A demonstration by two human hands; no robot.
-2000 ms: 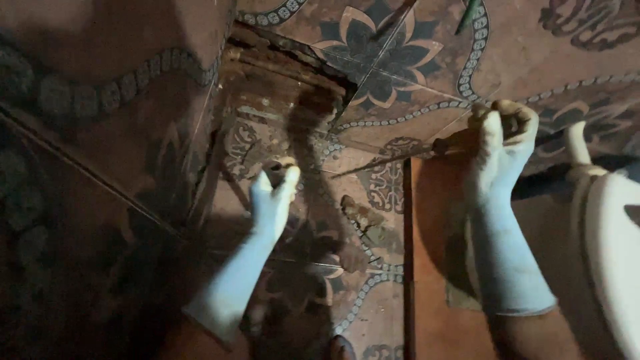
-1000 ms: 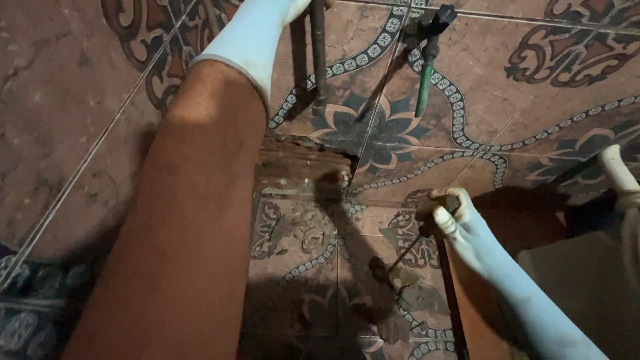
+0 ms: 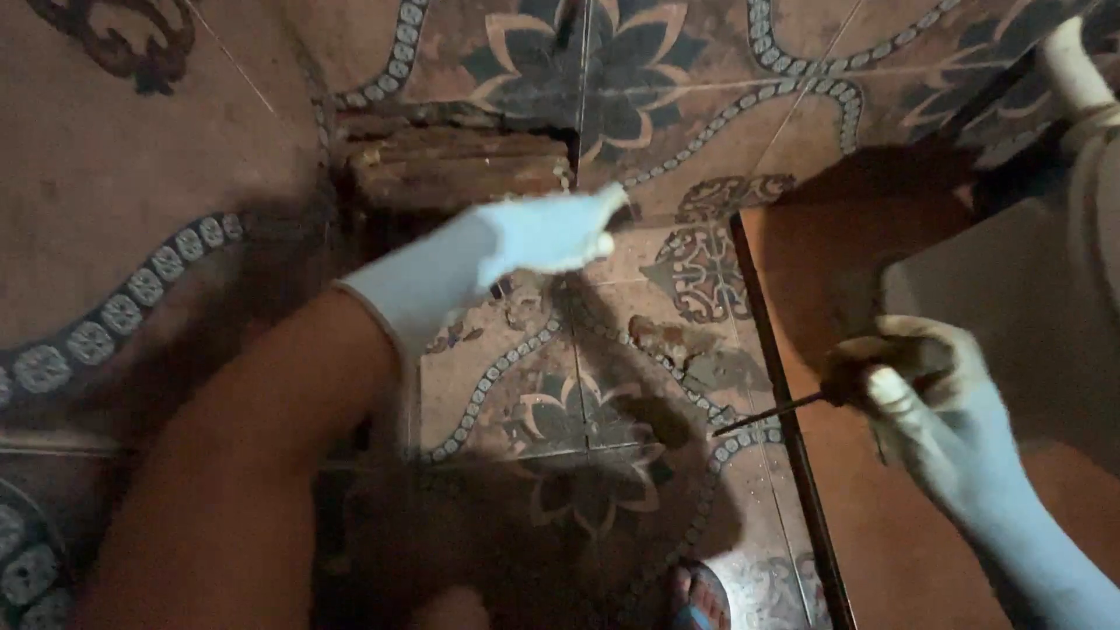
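My left hand (image 3: 556, 232), in a pale rubber glove, reaches across the middle of the view beside a broken opening in the floor tiles (image 3: 455, 166); its fingers are blurred, and whether it holds anything cannot be told. At the right my right hand (image 3: 927, 394), gloved too, grips the dark handle of a thin-shafted tool (image 3: 770, 413), possibly a screwdriver, whose shaft points left and down. Below and between the hands, some rubble (image 3: 682, 350) lies on the patterned tiles.
An orange-brown board or panel (image 3: 840, 490) with a dark edge runs down the right side. Beyond it stand a grey surface (image 3: 971, 254) and a pale curved object (image 3: 1076, 70). A foot in a sandal (image 3: 700, 604) shows at the bottom.
My left hand was at the top of the view beside a rod-like tool a second ago; it has come down beside the opening. The right hand keeps its thin tool. The view has shifted.
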